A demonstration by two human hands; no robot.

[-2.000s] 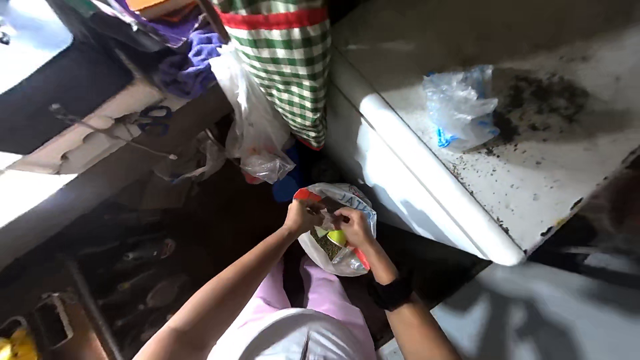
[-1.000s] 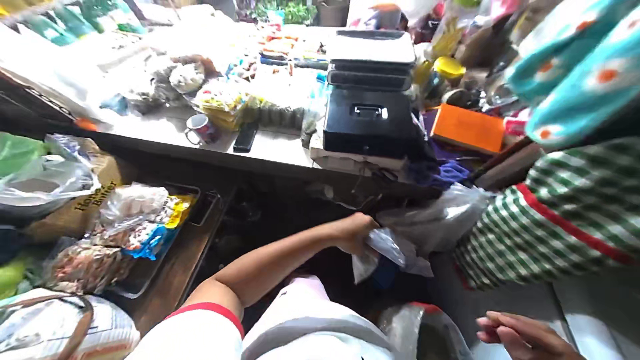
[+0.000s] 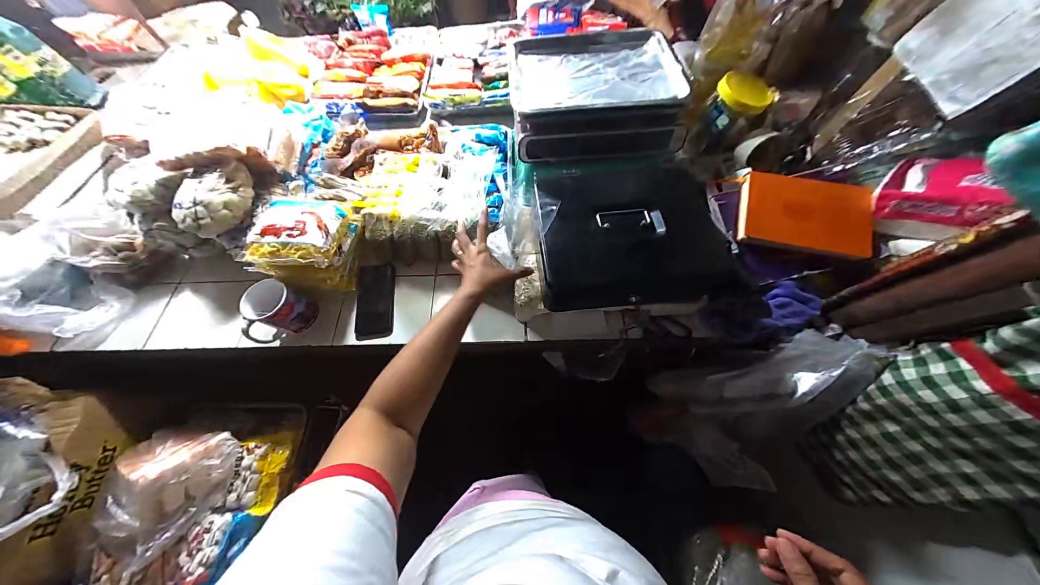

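My left hand (image 3: 481, 266) reaches over the tiled counter with fingers spread, beside a clear plastic bag (image 3: 505, 240) and the packets at its edge; nothing is held. A black metal cash box (image 3: 634, 252) with a handle sits just right of it. To its left lie a dark phone (image 3: 374, 301) and a printed mug (image 3: 279, 307). Low at the right edge, my right hand (image 3: 804, 557) is partly visible, near a plastic bag with a red rim (image 3: 723, 552); its fingers are partly curled and its grip is unclear.
Packaged goods (image 3: 374, 77) cover the counter's back. Stacked metal trays (image 3: 601, 73) stand behind the cash box, an orange box (image 3: 804, 215) to the right. A green checked cloth (image 3: 934, 422) hangs at right. Lower left are bagged goods (image 3: 175, 479) and a cardboard box (image 3: 89, 439).
The view has swung from the bag at my lap to the counter. My left hand held thin plastic below the counter one second ago; now it is spread over the countertop.
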